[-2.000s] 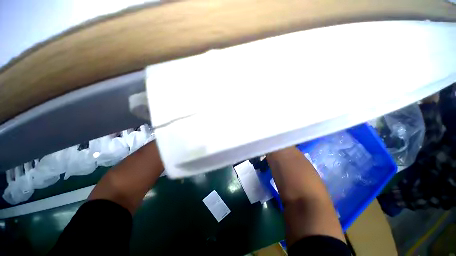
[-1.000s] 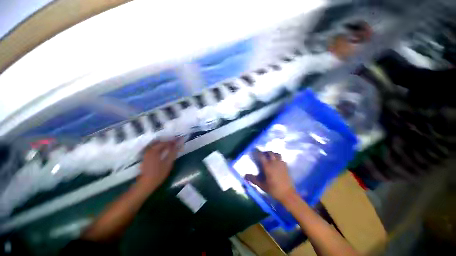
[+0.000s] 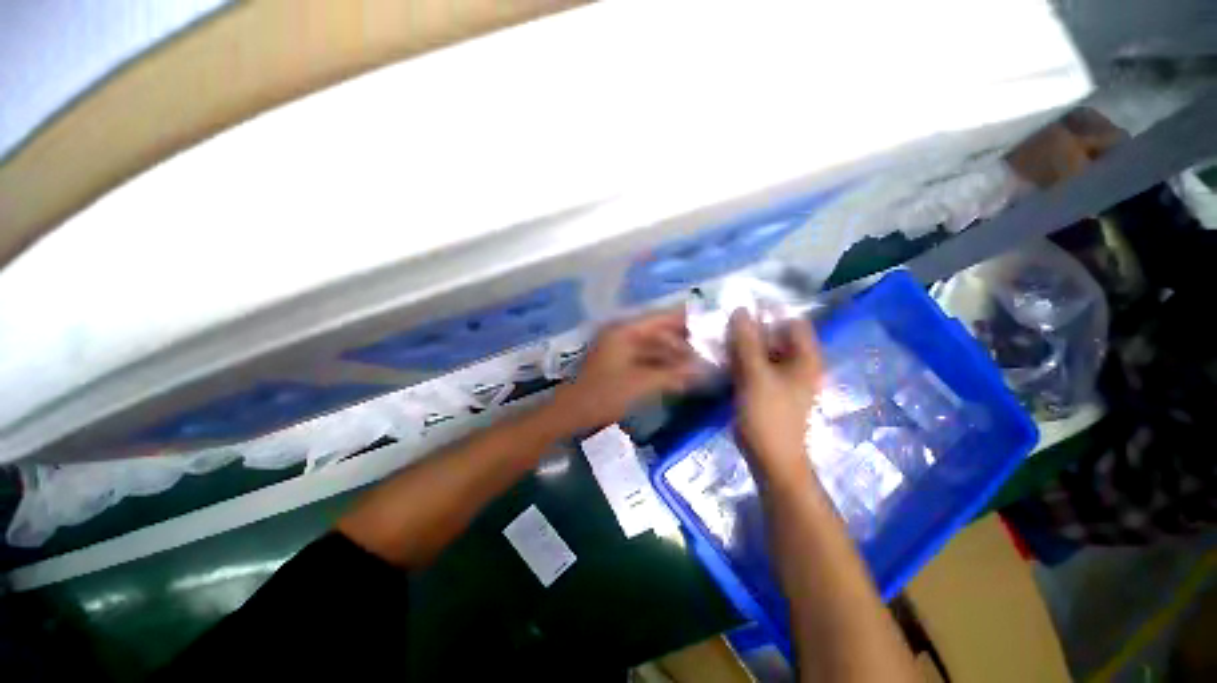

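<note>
My left hand [image 3: 638,363] and my right hand [image 3: 774,360] are close together over the upper left edge of the large blue tray [image 3: 954,514]. My right hand is shut on a shiny white pouch [image 3: 727,310], blurred and glaring. My left hand's fingers are bent at the pouch's left side; whether they grip it is too blurred to tell. Small clear bags [image 3: 868,467] lie loose in the tray. A row of white pouches [image 3: 387,424] stands behind the white rail [image 3: 267,504], partly hidden by the shelf.
A white shelf [image 3: 561,147] hangs over the row. Paper slips [image 3: 539,544] lie on the green worktop [image 3: 627,596]. An open carton [image 3: 994,600] is below the tray. A clear bag of dark parts [image 3: 1038,327] and a person in checked clothing [image 3: 1134,460] are at the right.
My right hand has risen from inside the tray and now holds a white pouch. My left hand has moved right from the row to meet it. The view has shifted, and the shelf hides more of the row.
</note>
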